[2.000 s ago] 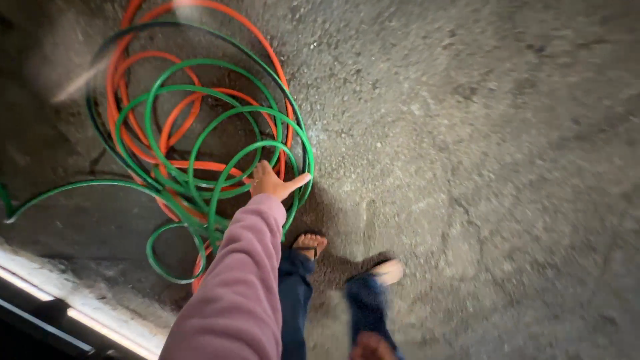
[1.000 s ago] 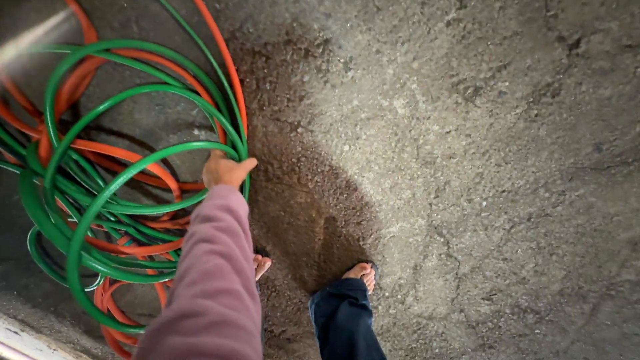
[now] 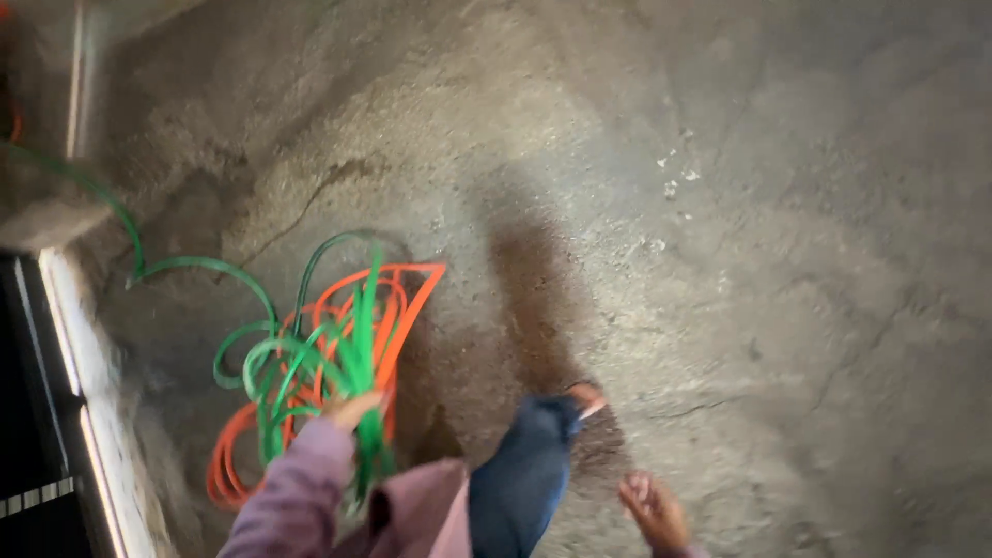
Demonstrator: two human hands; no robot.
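My left hand [image 3: 354, 409], in a pink sleeve, is closed around the bunched green hose [image 3: 364, 333]. Orange hose [image 3: 411, 310] hangs in loops just beside and behind the green coils; whether my fingers also hold it, I cannot tell. One length of green hose [image 3: 205, 263] trails from the bundle toward the upper left. At the lower right is my right hand [image 3: 652, 508], blurred, away from the hose, with nothing visible in it; its fingers look partly curled.
Rough, cracked concrete floor [image 3: 775, 310] surrounds my foot [image 3: 587, 399]. A pale ledge [image 3: 97, 387] beside a dark opening runs along the left edge. Something orange [image 3: 8, 116] shows at the upper left.
My left hand has closed on the green hose and gathered its loops into a narrower bundle. The right hand has come into view since one second ago. The view has shifted and turned.
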